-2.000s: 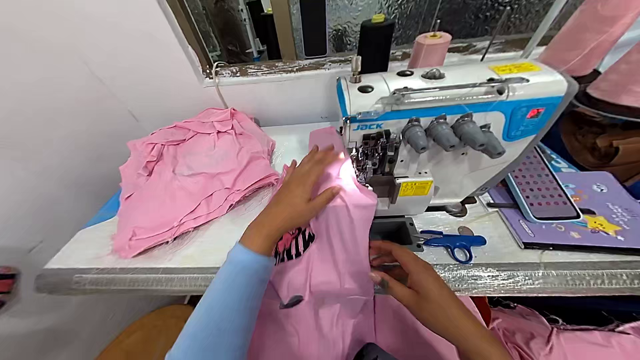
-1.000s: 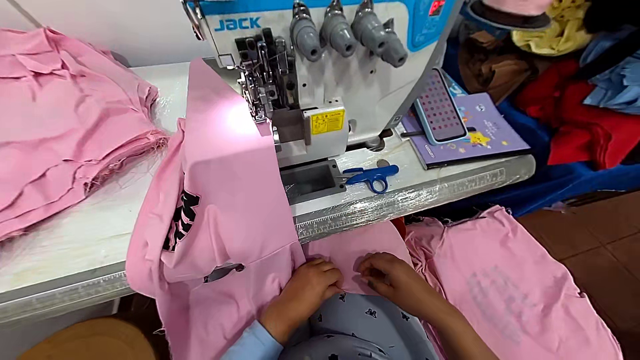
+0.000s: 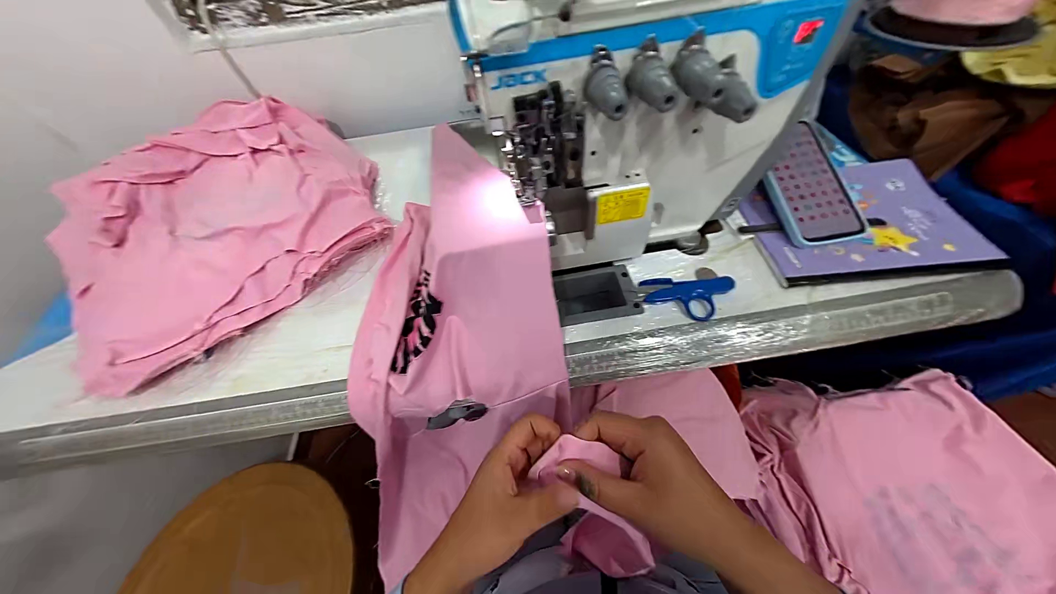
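Observation:
A pink fabric garment piece (image 3: 503, 305) with a dark print lies across the table's front edge, its upper part beside the needle area of a white and blue Jack overlock sewing machine (image 3: 693, 157). Below the edge, my left hand (image 3: 524, 487) and my right hand (image 3: 643, 478) pinch a bunched part of pink fabric (image 3: 582, 454) between thumbs and fingers, close together. Blue thread snips (image 3: 689, 293) rest on the table right of a grey tray (image 3: 598, 295) set at the machine's front. The presser foot is hard to make out under the bright lamp spot.
A pile of pink fabric pieces (image 3: 223, 239) lies on the left of the table (image 3: 289, 363). At the right are a phone (image 3: 815, 186) and a purple notebook (image 3: 924, 214). More pink pieces (image 3: 924, 478) hang below right. A round wooden stool (image 3: 247, 536) stands lower left.
My left hand has left the fabric beside the machine and come down to the front, near my right hand. Both hands have since brought up a bunched fabric edge. The view has shifted.

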